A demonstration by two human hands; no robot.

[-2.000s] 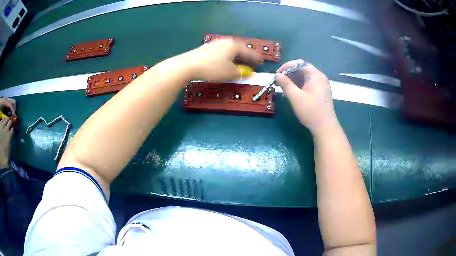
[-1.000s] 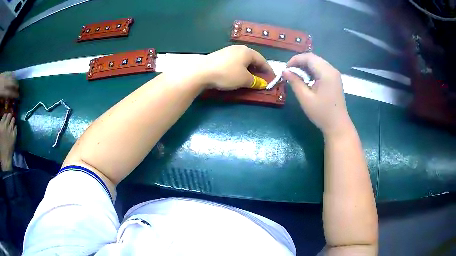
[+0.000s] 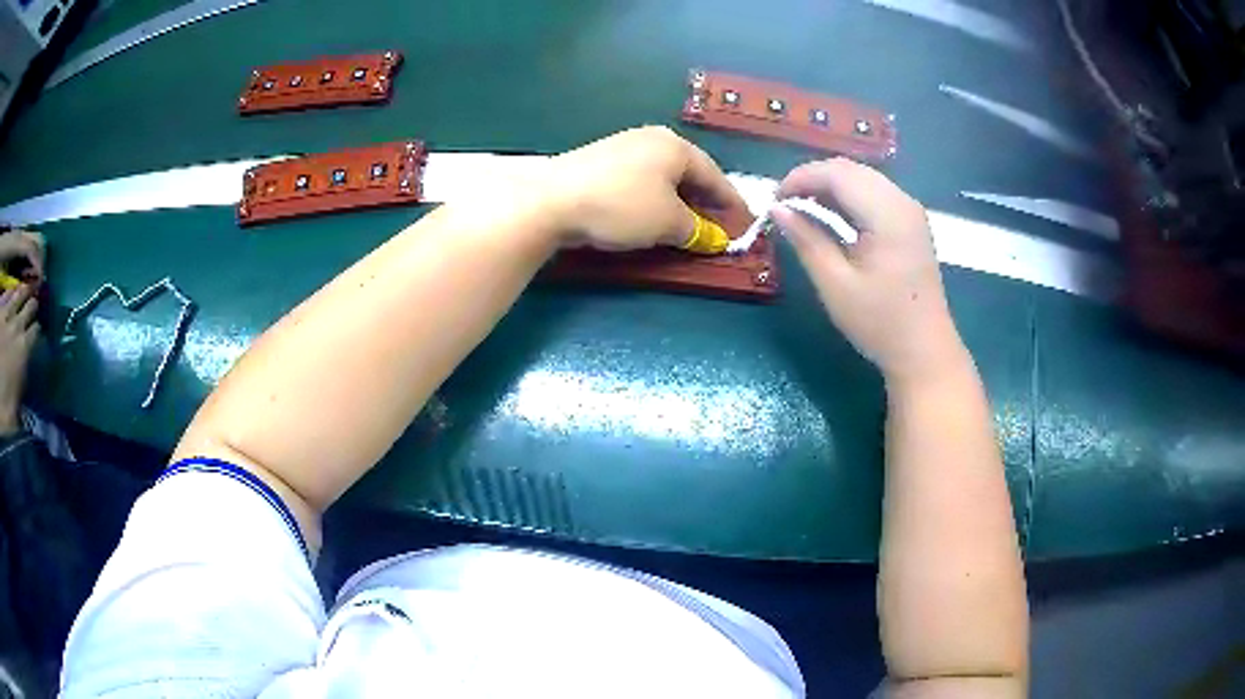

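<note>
A red-brown fixture (image 3: 683, 273) lies on the green belt in front of me, its left and upper parts hidden under my left hand. My left hand (image 3: 649, 191), with a yellow finger cot (image 3: 707, 234) on one digit, is over the fixture with its fingertips at the lower end of the part strip. My right hand (image 3: 860, 246) pinches the thin silvery-white part strip (image 3: 823, 215), which runs down to the fixture's right part. Whether my left fingers grip the strip or a small part is hidden.
More fixtures lie on the green conveyor belt (image 3: 614, 478): at upper left (image 3: 321, 82), at left (image 3: 332, 182) and at upper right (image 3: 792, 112). A bent spare strip (image 3: 175, 341) lies left. Pale guide blades (image 3: 1045, 219) and a dark red machine are right. Another person's hands (image 3: 19, 307) show at far left.
My left hand has come down from above onto the fixture beside the strip's end. The strip now bends from my right hand. The two far fixtures have shifted right.
</note>
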